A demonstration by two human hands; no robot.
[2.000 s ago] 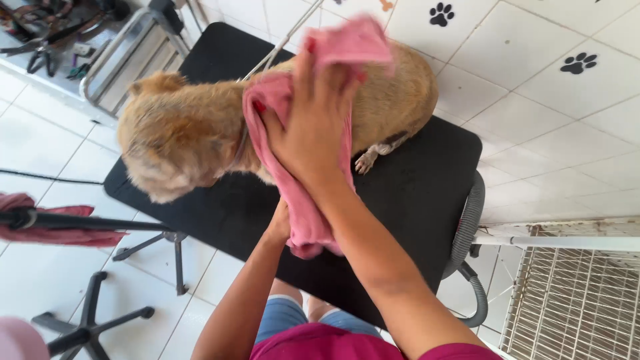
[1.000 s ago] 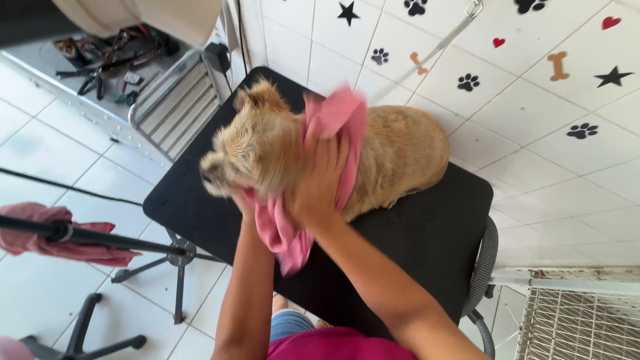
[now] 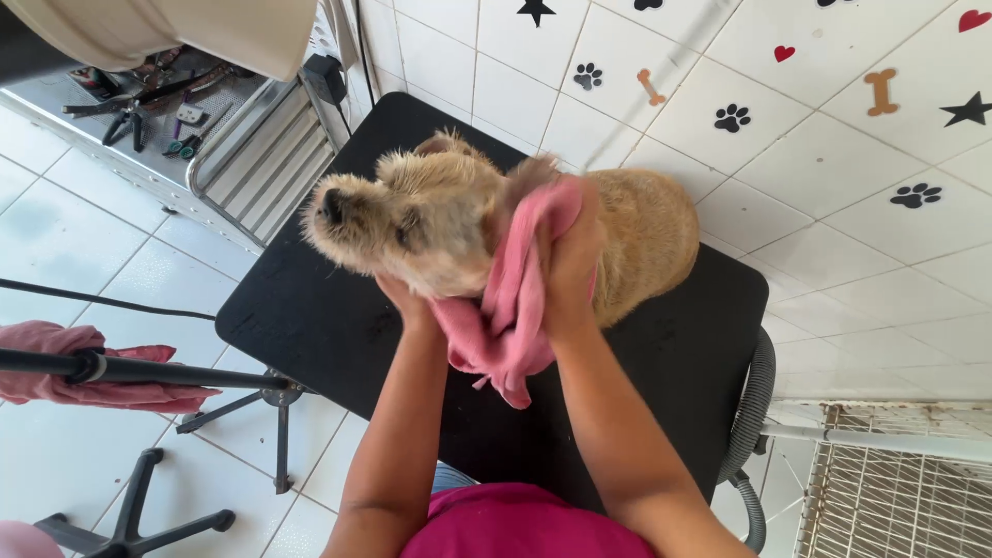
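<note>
A tan, damp-looking dog [image 3: 442, 217] is on a black grooming table [image 3: 651, 387], its muzzle turned to the left and tilted up. My right hand [image 3: 575, 256] presses a pink cloth [image 3: 519, 294] against the side of the dog's neck, just behind the head. The cloth hangs down below the neck between my forearms. Under the dog's jaw is my left hand [image 3: 404, 298], its fingers mostly hidden by the fur, so its grip cannot be told.
Clippers, scissors [image 3: 183, 147] and pliers-like tools [image 3: 124, 124] lie on a metal cart at upper left. A black stand [image 3: 194, 373] with a pink cloth crosses the left side. A grey hose [image 3: 753, 403] and a white wire cage [image 3: 899, 496] are at right; a tiled wall stands behind.
The dog's head has turned from facing down-left to muzzle up. My left hand, earlier low by the cloth, is now under its jaw. The cloth's raised end has come down against the neck.
</note>
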